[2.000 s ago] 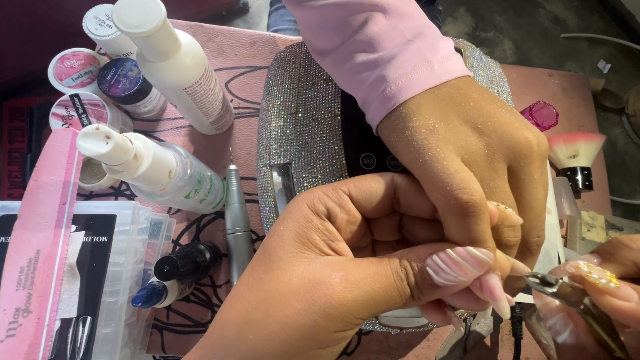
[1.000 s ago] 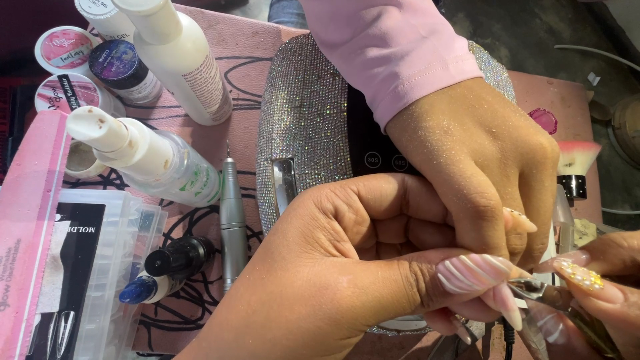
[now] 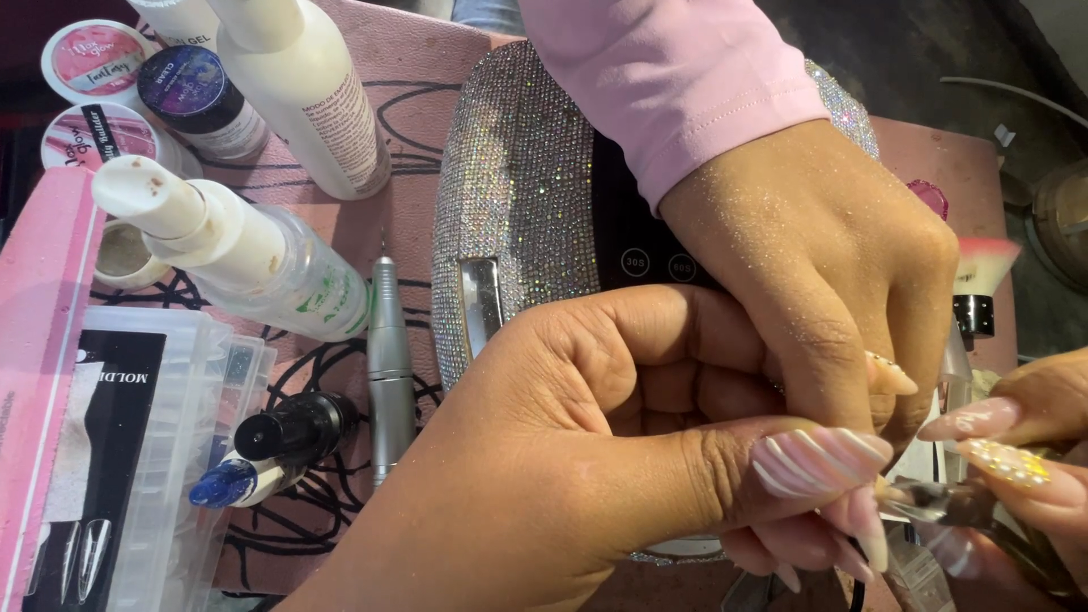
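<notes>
My left hand (image 3: 595, 442), with long striped nails, pinches a finger of another person's hand (image 3: 816, 229) between thumb and fingers. That hand, in a pink sleeve (image 3: 680, 76), hangs fingers down over a rhinestone-covered nail lamp (image 3: 510, 170). At the right edge, my right hand (image 3: 1028, 442), with decorated nails, grips metal cuticle nippers (image 3: 960, 506). Their jaws are at the held fingertip; my left thumb partly hides the contact. Fine dust lies on the other person's hand.
Left of the lamp lie a silver nail drill handpiece (image 3: 389, 365), a spray bottle (image 3: 255, 255), a white bottle (image 3: 314, 102), several gel jars (image 3: 191, 93), black-capped bottles (image 3: 297, 429), a clear plastic case (image 3: 174, 425) and a pink file (image 3: 42, 340). A brush (image 3: 977, 280) stands right.
My right hand and the nippers have shifted against the held finger, and another of its fingers now shows above them. My left hand keeps its hold.
</notes>
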